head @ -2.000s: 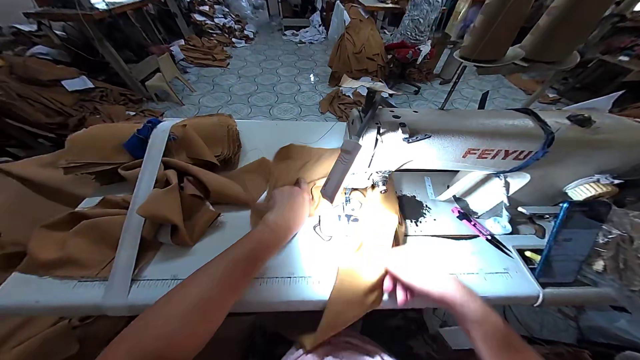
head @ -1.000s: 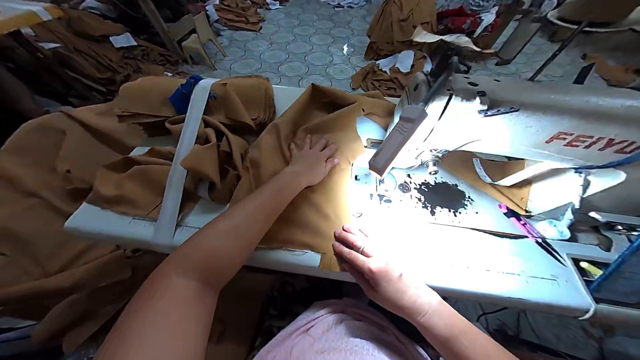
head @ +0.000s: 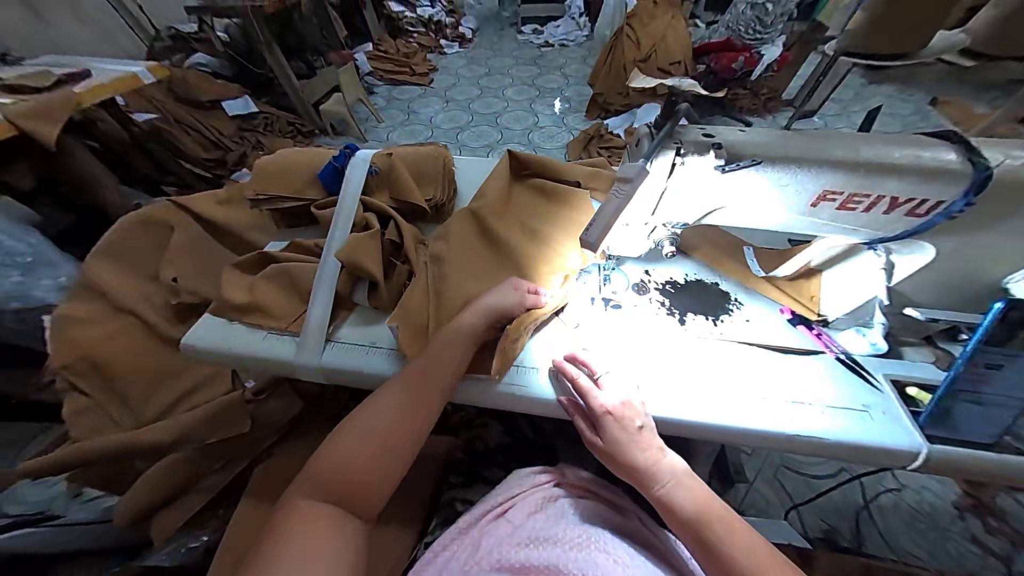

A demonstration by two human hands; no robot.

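A brown fabric piece (head: 512,220) lies on the white sewing table (head: 704,384), left of the needle area of a Feiyu sewing machine (head: 800,184). My left hand (head: 512,304) grips its near right edge, which is folded over; the fingertips are partly hidden in the glare. Resting on the table's front part, just right of the cloth, my right hand (head: 604,408) holds nothing, fingers spread. Another brown piece with a white strip (head: 752,260) lies under the machine arm. Left of the held cloth, crumpled and stacked brown pieces (head: 360,240) lie around a white strap (head: 336,256).
Pink-handled thread snips (head: 828,344) lie on the right of the table, near a phone-like device (head: 976,384) at its right end. Brown fabric (head: 160,320) hangs off the left end. A small wooden stool (head: 344,100) and fabric heaps stand on the tiled floor behind.
My left hand has moved from flat on the middle of the cloth to its near right edge, which is now folded. My right hand has come off the cloth's corner onto the table.
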